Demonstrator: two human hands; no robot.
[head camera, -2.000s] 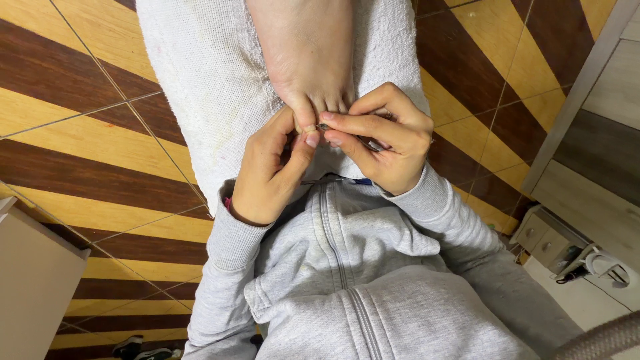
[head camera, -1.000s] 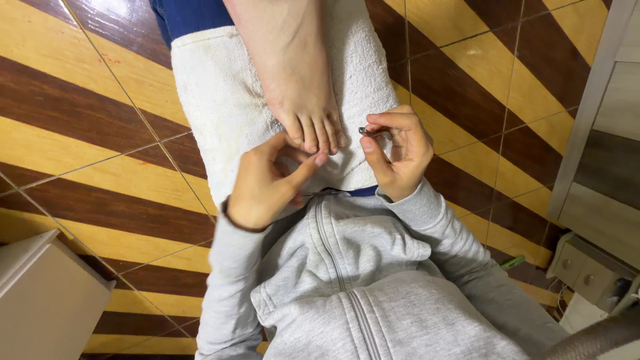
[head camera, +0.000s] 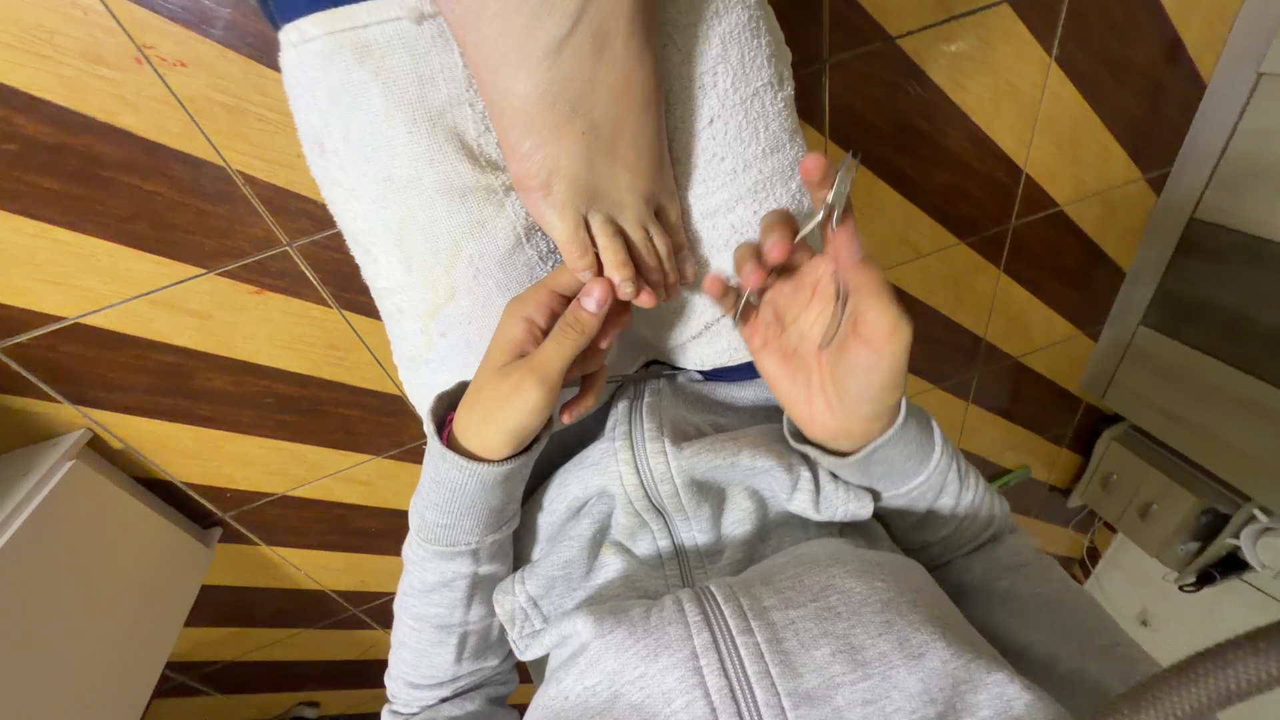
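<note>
Another person's bare foot (head camera: 590, 130) rests on a white terry towel (head camera: 400, 180), toes toward me. My left hand (head camera: 550, 350) is at the toe tips, its thumb and fingers around the end of a toe near the big-toe side. My right hand (head camera: 825, 320) is raised to the right of the toes, palm up and somewhat blurred. In it lie metal cuticle nippers (head camera: 832, 205), their jaws pointing up past the fingers and their handles running across the palm. Whether the nippers' jaws are apart is not clear.
Striped floor tiles (head camera: 150, 310) surround the towel. A pale cabinet (head camera: 100, 570) stands at the lower left. On the right are a grey wood-look panel (head camera: 1220, 290) and a small drawer unit (head camera: 1150, 500) with cables. A braided hose (head camera: 1200, 680) crosses the lower right corner.
My right hand has moved away from the toes and turned palm up; the nippers now lie across it. My left hand remains at the toes. The view has shifted slightly.
</note>
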